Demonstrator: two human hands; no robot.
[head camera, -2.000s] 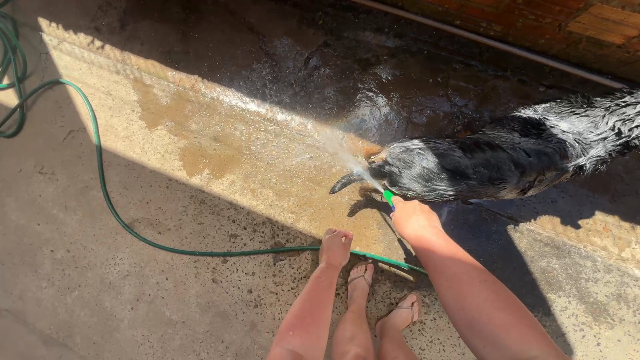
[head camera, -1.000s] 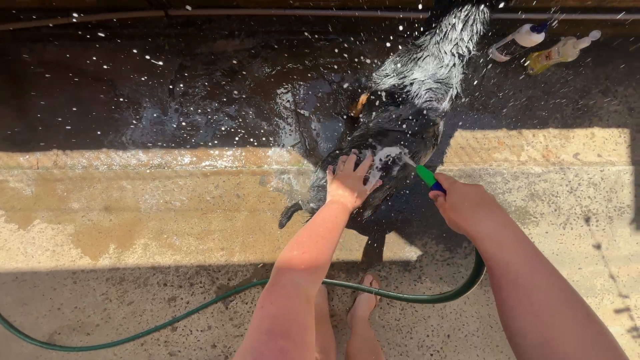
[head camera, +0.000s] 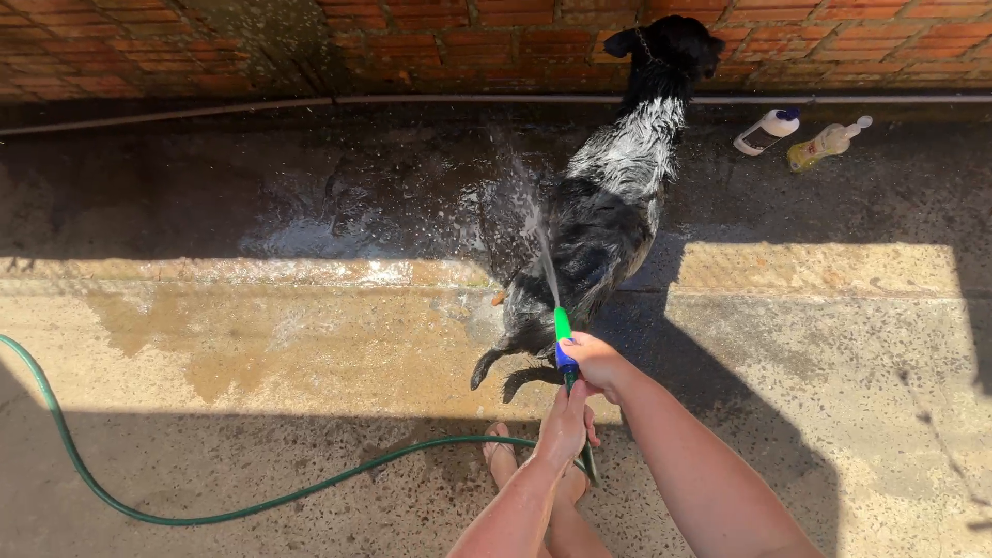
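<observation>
My right hand (head camera: 595, 363) is closed around the green and blue hose nozzle (head camera: 563, 329), which sprays water up and slightly left. Just below it, my left hand (head camera: 564, 430) grips the green garden hose (head camera: 341, 484) behind the nozzle. A wet black dog (head camera: 601, 225) with a chain collar stands beyond my hands, its head by the brick wall and its tail toward me. The spray passes over the left side of its hindquarters. Part of the hose behind my hands is hidden.
A white bottle with a dark blue cap (head camera: 766, 132) and a clear bottle of yellow liquid (head camera: 828, 146) are right of the dog. A thin pipe (head camera: 465, 98) runs along the foot of the brick wall (head camera: 496, 46). The concrete floor (head camera: 256, 341) is wet in places.
My left hand has left the dog's wet coat and come back to the hose below my right hand. The dog's head now shows by the wall. The view has shifted.
</observation>
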